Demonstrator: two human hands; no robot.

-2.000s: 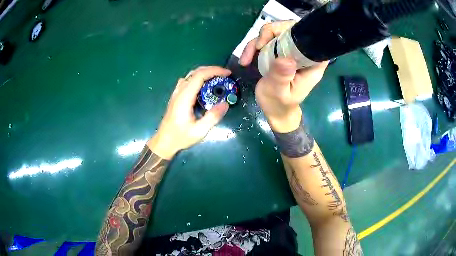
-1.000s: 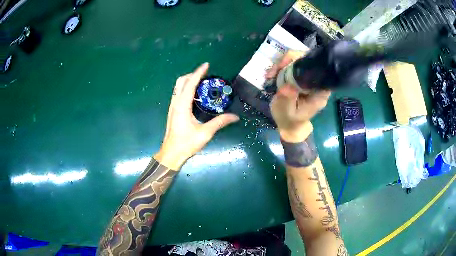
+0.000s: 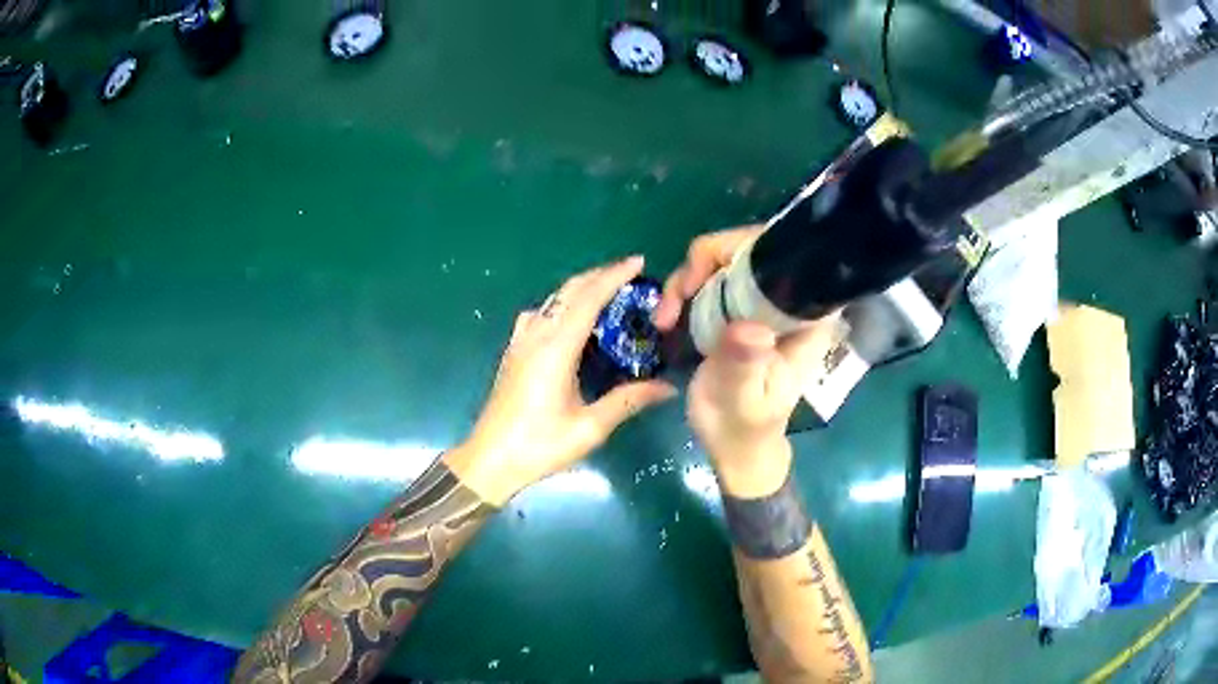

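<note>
The black unit housing with the blue round circuit board (image 3: 628, 329) at its open end stands on the green table. My left hand (image 3: 568, 361) is curved around its left side, thumb in front, fingers behind. My right hand (image 3: 748, 361) grips the pale-taped front of the electric screwdriver (image 3: 835, 234), held just right of the board. The tool's tip is hidden behind my right hand, so I cannot tell whether it touches the board. The screw feeder (image 3: 888, 327) is partly hidden behind the screwdriver and hand.
White-faced round discs (image 3: 636, 50) lie along the far side. A smartphone (image 3: 946, 468), tan cardboard box (image 3: 1090, 382), clear plastic bag (image 3: 1074, 541) and black heap (image 3: 1186, 414) lie at right. A metal arm (image 3: 1109, 147) and coiled cord are at upper right.
The screwdriver swung over the feeder, then came back left beside the board. My left hand opened a little around the housing and now sits closer round it. The view has shifted, showing more far-side discs.
</note>
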